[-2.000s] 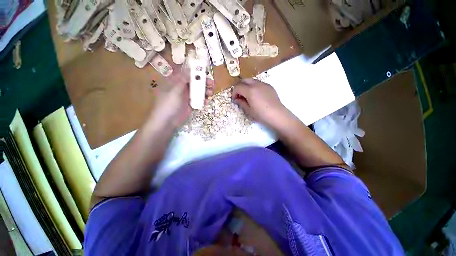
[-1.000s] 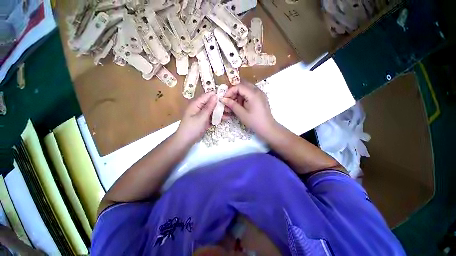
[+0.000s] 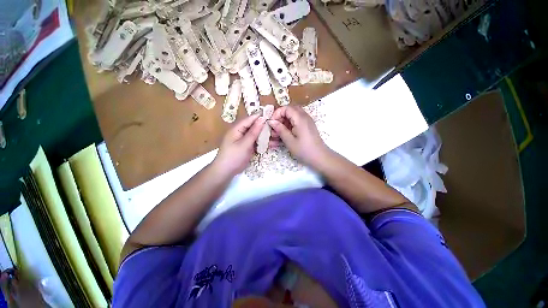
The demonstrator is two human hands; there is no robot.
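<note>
My left hand [image 3: 240, 142] grips a beige strap tab [image 3: 264, 136] between thumb and fingers, above the white sheet [image 3: 384, 120]. My right hand [image 3: 299, 133] is at the tab's upper part from the right, fingertips pinched against it. Whether the fingers hold a small fitting is too small to tell. Small pinkish-tan fittings [image 3: 273, 165] lie scattered on the white sheet just below my hands. A large heap of beige tabs [image 3: 198, 48] with dark holes lies on the brown cardboard sheet [image 3: 150, 132] beyond my hands.
A clear bag of tabs [image 3: 420, 21] is at upper right. A carton [image 3: 481, 180] with crumpled white plastic [image 3: 414, 168] stands at right. Yellow and white boards [image 3: 90, 186] stand at lower left. Another person's hand [image 3: 23, 290] shows at the lower left edge.
Two seconds ago my left hand held the tab further left and my right hand was at the fittings. Both hands then met at the tab and remain there. Another person's hand is now clearer at lower left.
</note>
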